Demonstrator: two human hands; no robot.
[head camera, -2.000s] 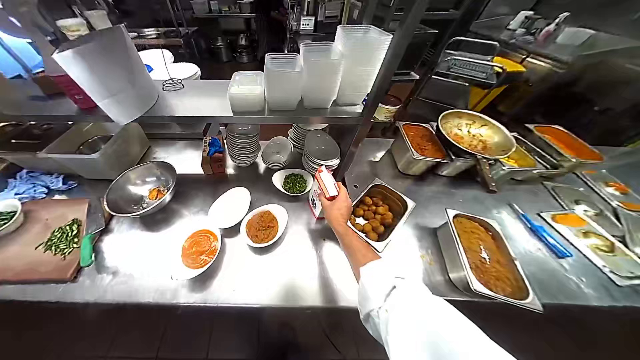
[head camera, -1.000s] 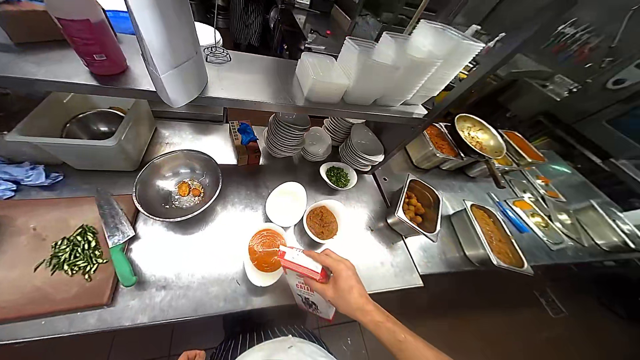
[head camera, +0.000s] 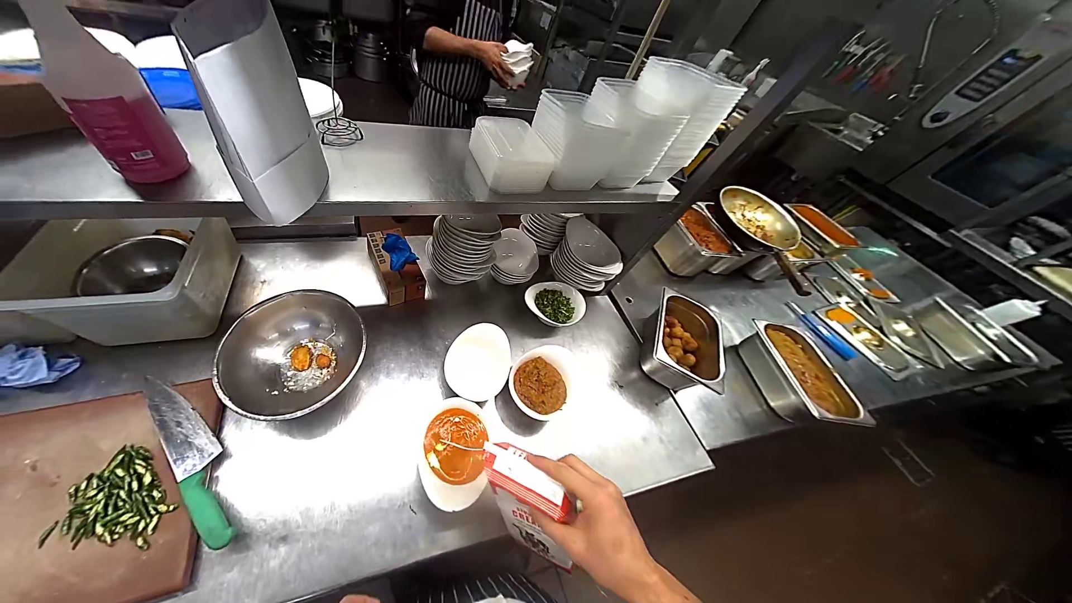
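My right hand (head camera: 599, 523) grips a red and white cream carton (head camera: 528, 502), tilted over a white bowl of orange curry (head camera: 456, 444). A thin white stream runs from its spout onto the sauce. Only a small part of my left hand (head camera: 360, 599) shows at the bottom edge; what it does is hidden. Behind the curry stand an empty white bowl (head camera: 477, 362) and a bowl of thick brown curry (head camera: 540, 385). A bowl of chopped green herbs (head camera: 554, 303) sits farther back.
At left are a steel mixing bowl (head camera: 289, 356), a green-handled knife (head camera: 188, 452) and cut green chillies (head camera: 117, 498) on a brown board (head camera: 75, 419). Stacked plates (head camera: 465, 247) stand under the shelf (head camera: 402, 167). Steel food pans (head camera: 682, 339) are at right. A person (head camera: 465, 59) in a striped apron is beyond.
The carton, upright near the herb bowl two seconds ago, is now tilted over the orange curry in my right hand. A co-worker with white dishes shows behind the shelf. The view has swung.
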